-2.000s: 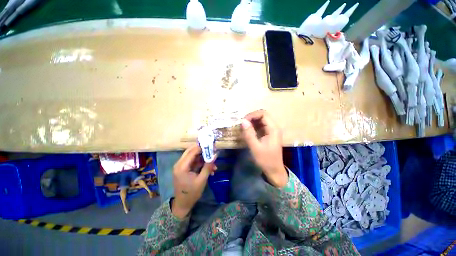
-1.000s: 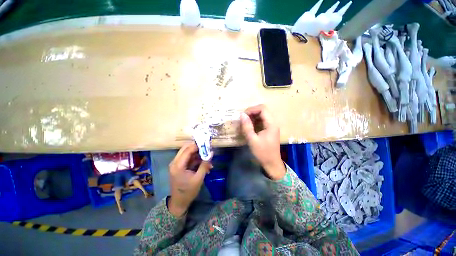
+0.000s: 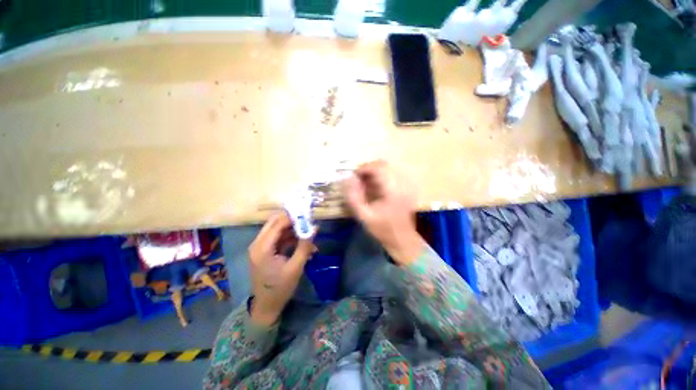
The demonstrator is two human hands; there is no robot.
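My left hand point(image 3: 276, 259) is bare and grips a pale leg part point(image 3: 301, 217) by its foot end, at the bench edge over my lap. The foot's underside faces up and shows a dark bluish hollow. The rest of the leg is hard to make out against the glare. My right hand point(image 3: 379, 202) is bare and blurred, to the right of the foot, with thumb and fingers pinched together near thin sticks. Whether it holds a thin stick cannot be told. Thin brownish sticks point(image 3: 330, 199) lie near the bench edge between my hands.
A phone point(image 3: 412, 79) lies on the tan bench point(image 3: 175, 137). White bottles point(image 3: 349, 18) stand along the belt. A red-and-white item point(image 3: 496, 65) lies beside piled leg parts point(image 3: 610, 99). Sole pieces point(image 3: 526, 266) fill a blue bin at right. A blue crate point(image 3: 156, 301) is at lower left.
The whole view has shifted a little, so bench items sit higher and further left. My right hand has moved slightly left towards the foot and is blurred. My left hand keeps its grip.
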